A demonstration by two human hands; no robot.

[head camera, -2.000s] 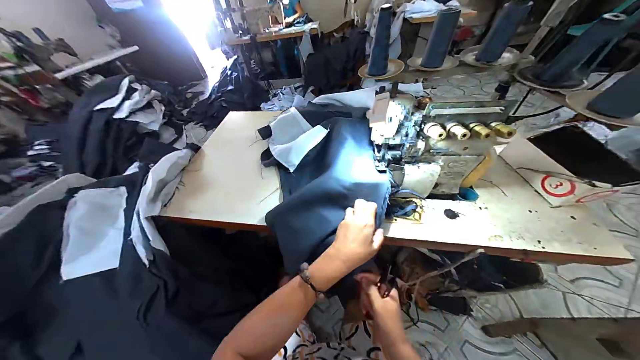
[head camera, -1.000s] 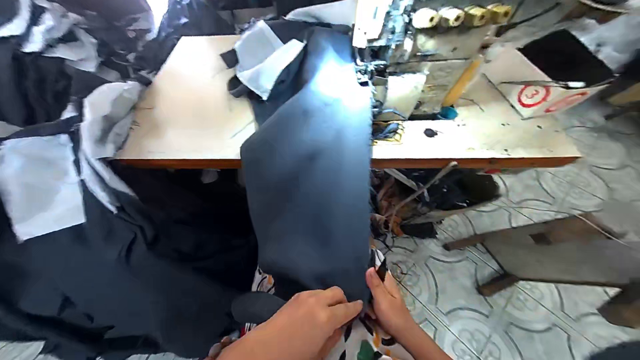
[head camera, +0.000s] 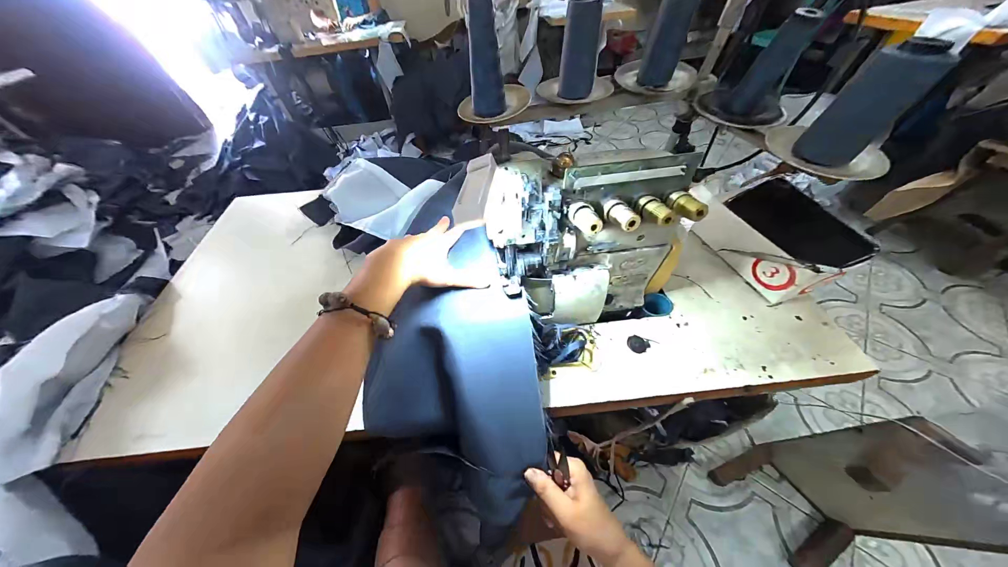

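Dark blue fabric [head camera: 465, 354] runs from the overlock sewing machine [head camera: 598, 228] down over the table's front edge. My left hand [head camera: 425, 260] rests spread on the fabric, just left of the machine's needle area. Below the table edge, my right hand [head camera: 575, 496] grips the fabric's right edge, with a dark tool, perhaps thread snips [head camera: 561, 468], held in its fingers. White fabric pieces [head camera: 370, 197] lie on dark cloth behind my left hand. Thread scraps [head camera: 563, 342] hang at the machine's front.
Several dark thread cones [head camera: 583, 47] stand on holders behind the machine. An open box [head camera: 776, 236] sits at the table's right. Cloth heaps [head camera: 71, 236] lie to the left. A wooden stool [head camera: 874, 480] is at lower right, beside the white sewing table [head camera: 205, 331].
My left hand has moved from the fabric's lower end up to beside the machine. The right hand still holds the lower right edge. The view has tilted up.
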